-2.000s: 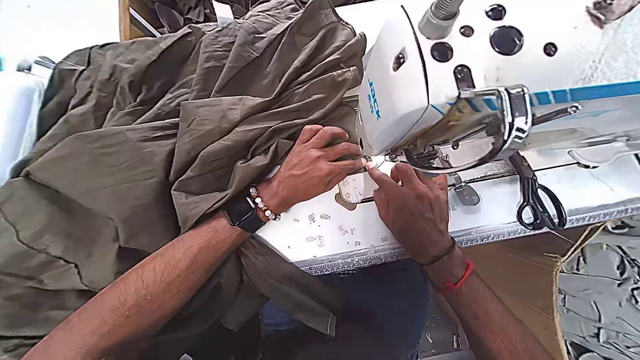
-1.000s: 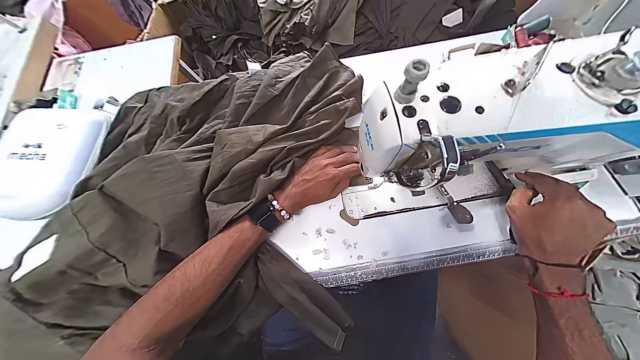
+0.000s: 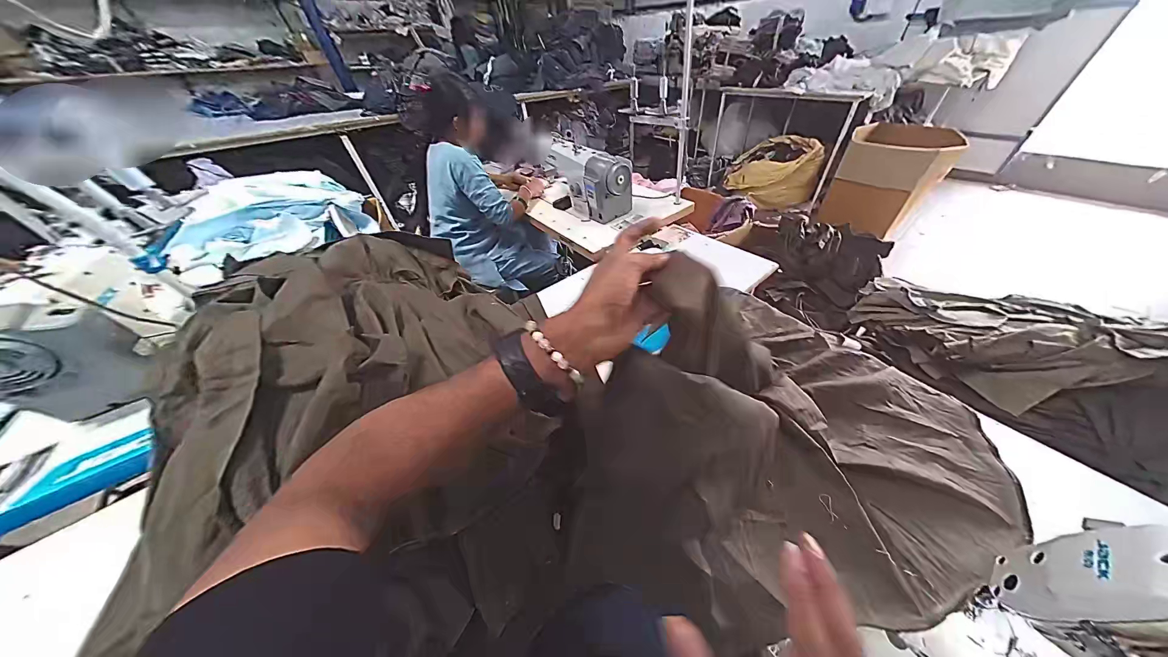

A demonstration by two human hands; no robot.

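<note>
My left hand [image 3: 620, 297], with a dark watch and a beaded bracelet at its wrist, is raised at mid-view and grips a bunched edge of the dark olive-brown cloth [image 3: 876, 429]. The cloth hangs in folds from that hand and spreads wide to both sides. At the bottom edge, blurred and cut off by the frame, are the fingers of my right hand [image 3: 812, 598]; they are apart, hold nothing visible and lie in front of the cloth. A Jack sewing machine head [image 3: 1086, 570] shows at the lower right, beside the cloth's edge.
A person in blue [image 3: 474, 205] sits at another sewing machine [image 3: 593, 182] beyond the cloth. More brown garments [image 3: 1049, 365] lie on the right. Light blue and white cloth [image 3: 265, 214] is heaped at left. A cardboard box [image 3: 881, 182] and a yellow sack [image 3: 776, 169] stand behind.
The view has swung up and left, away from the machine. My left hand has come up from beside the needle area with cloth in it. My right hand has left the machine bed.
</note>
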